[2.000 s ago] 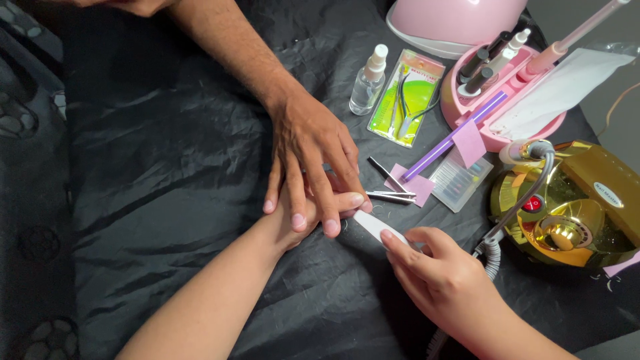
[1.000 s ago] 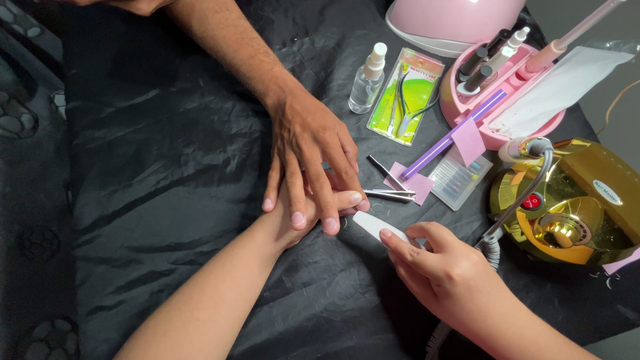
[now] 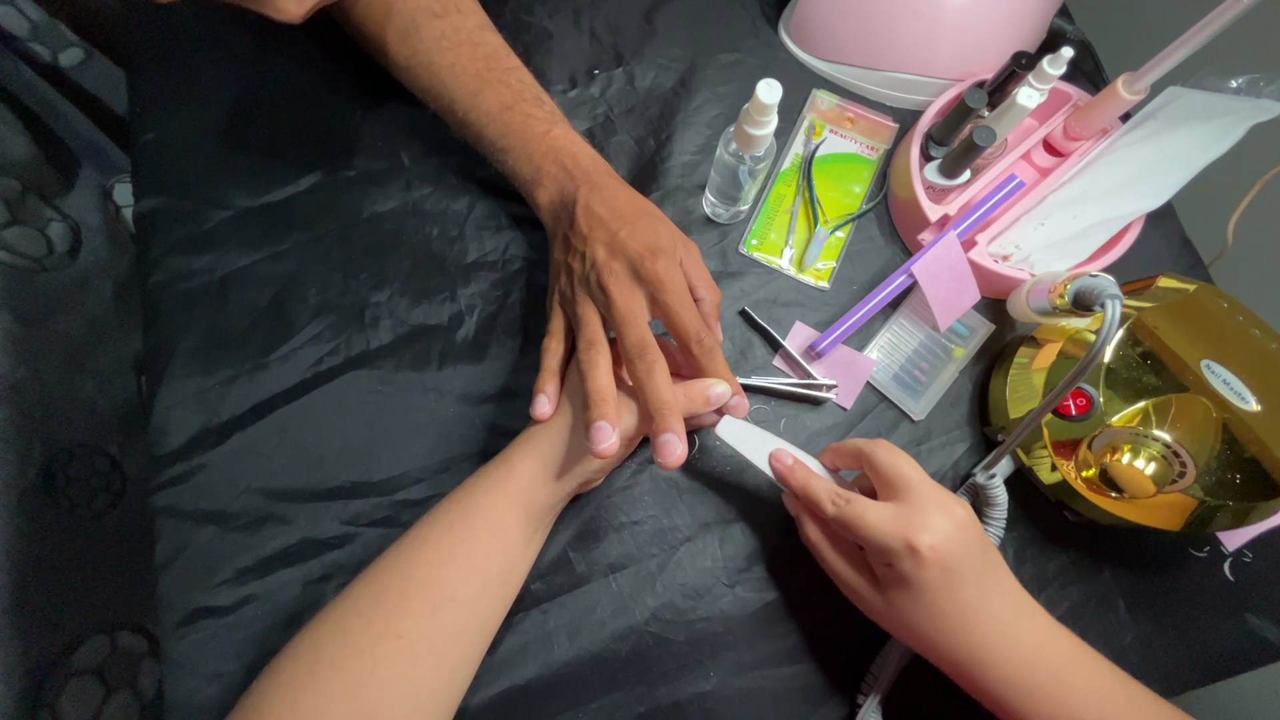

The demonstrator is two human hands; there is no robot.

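My left hand [image 3: 610, 425] lies under the other person's hand [image 3: 625, 290], with my thumb up against that person's index finger; most of my palm and fingers are hidden. The other hand is spread, palm down, over mine. Between the thumb and fingers of my right hand [image 3: 890, 520] is a white nail file [image 3: 765, 447], whose tip is close to the other person's index fingertip. I cannot tell if it touches. A metal nail clipper [image 3: 785, 386] and a thin metal tool [image 3: 775, 338] lie just beyond, partly on a pink paper piece [image 3: 850, 375].
Beyond stand a clear spray bottle [image 3: 740, 165], packaged cuticle nippers [image 3: 825, 190], a pink organizer [image 3: 915, 200] with bottles and a pink lamp [image 3: 920, 40]. A purple file [image 3: 915, 265] leans on the organizer near a clear plastic case [image 3: 930, 350]. At right sits a gold nail drill machine [image 3: 1180, 400] with a coiled cord [image 3: 990, 500].
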